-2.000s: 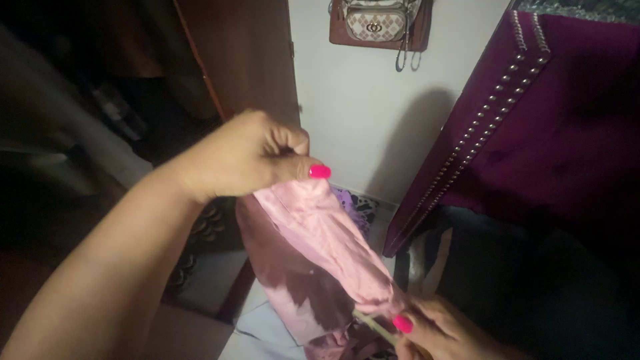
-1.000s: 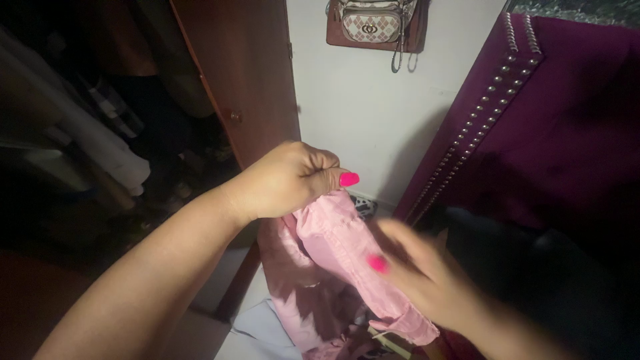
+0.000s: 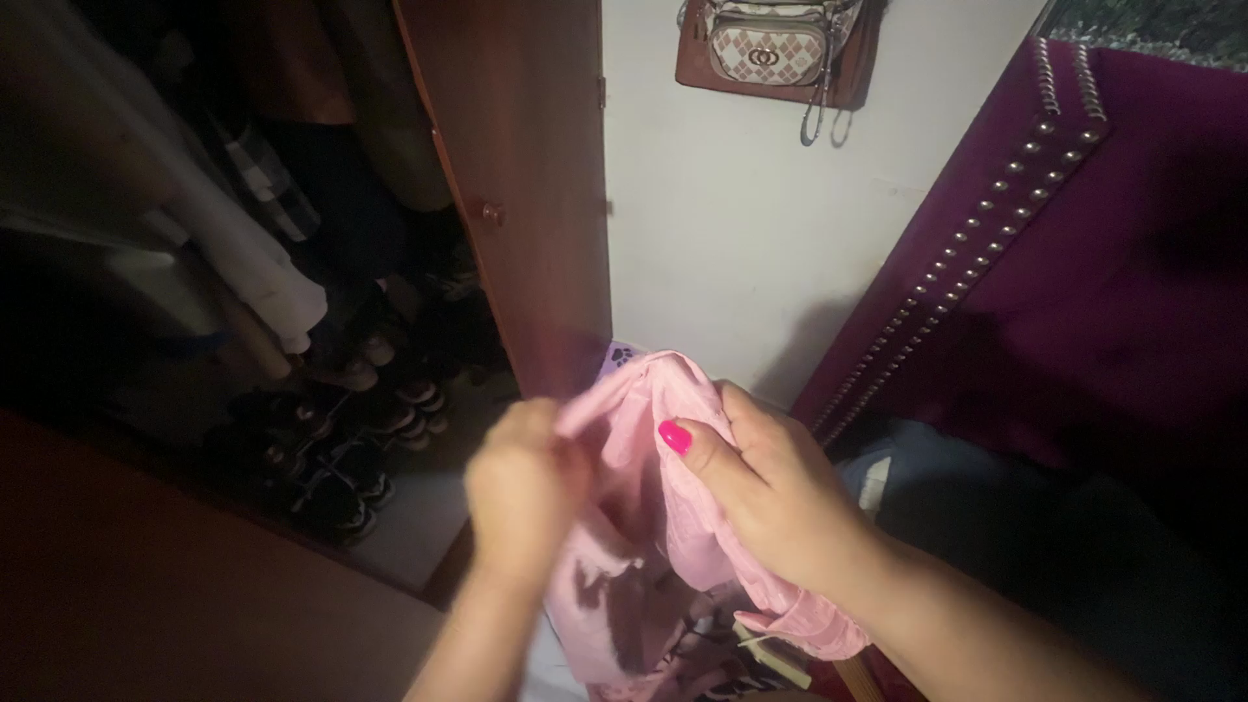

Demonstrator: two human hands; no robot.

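Observation:
A pink cloth garment (image 3: 697, 546) hangs bunched between my two hands, low in the middle of the head view. My left hand (image 3: 522, 487), blurred, is closed on the garment's upper left edge. On the other side, my right hand (image 3: 780, 478) grips the fabric, its pink-nailed thumb lying on top of it. One end with a band-like hem drapes below my right wrist. Under the garment, a pale strip-like object shows partly; what it is cannot be told. The lower part of the cloth runs out at the bottom edge.
A wooden closet door (image 3: 526, 175) stands open at left, beside hanging clothes (image 3: 234, 214) and several shoes (image 3: 336, 487) on the closet floor. A patterned bag (image 3: 770, 54) hangs on the white wall. At right rises a purple studded headboard (image 3: 1102, 244), with dark blue fabric (image 3: 975, 526) below.
My left hand has moved from the top of the garment down to its left side. My right hand now grips higher on the cloth, which is spread between both hands.

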